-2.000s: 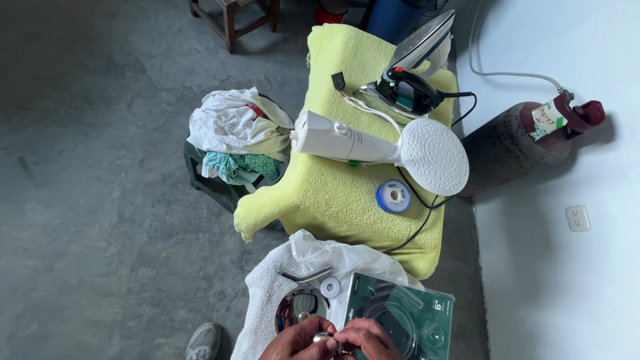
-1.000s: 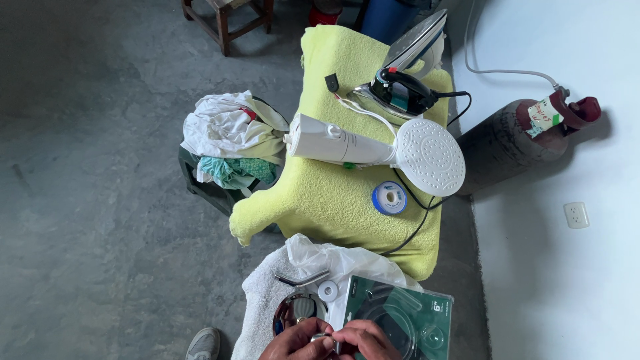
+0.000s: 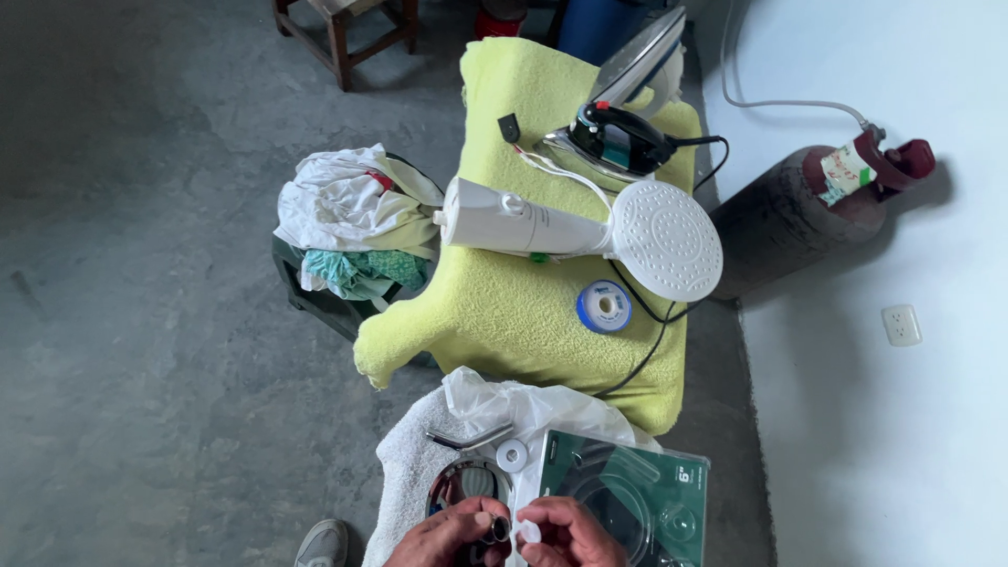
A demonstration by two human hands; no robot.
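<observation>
At the lower edge of the head view my left hand [image 3: 453, 535] grips a small round metal fitting [image 3: 498, 528]. Just right of it, my right hand [image 3: 571, 535] pinches a small white translucent piece [image 3: 529, 531]; a narrow gap parts the two. Behind my left hand lies a round chrome shower head [image 3: 472, 472], partly hidden. Above it are a bent chrome pipe [image 3: 470, 437] and a white ring [image 3: 512, 455]. Under and beside my right hand is a green-backed clear blister package [image 3: 677, 472].
A yellow towel [image 3: 504, 315] carries a white electric shower head [image 3: 543, 224], a blue-rimmed tape spool [image 3: 604, 306] and a clothes iron [image 3: 622, 142]. To the left is a basket of cloths [image 3: 346, 205]; to the right, a gas cylinder [image 3: 787, 213] stands by the wall. A wooden stool [image 3: 339, 39] is behind.
My hands, close together on a small metal piece before, are now slightly apart. The white translucent piece now shows in my right fingers.
</observation>
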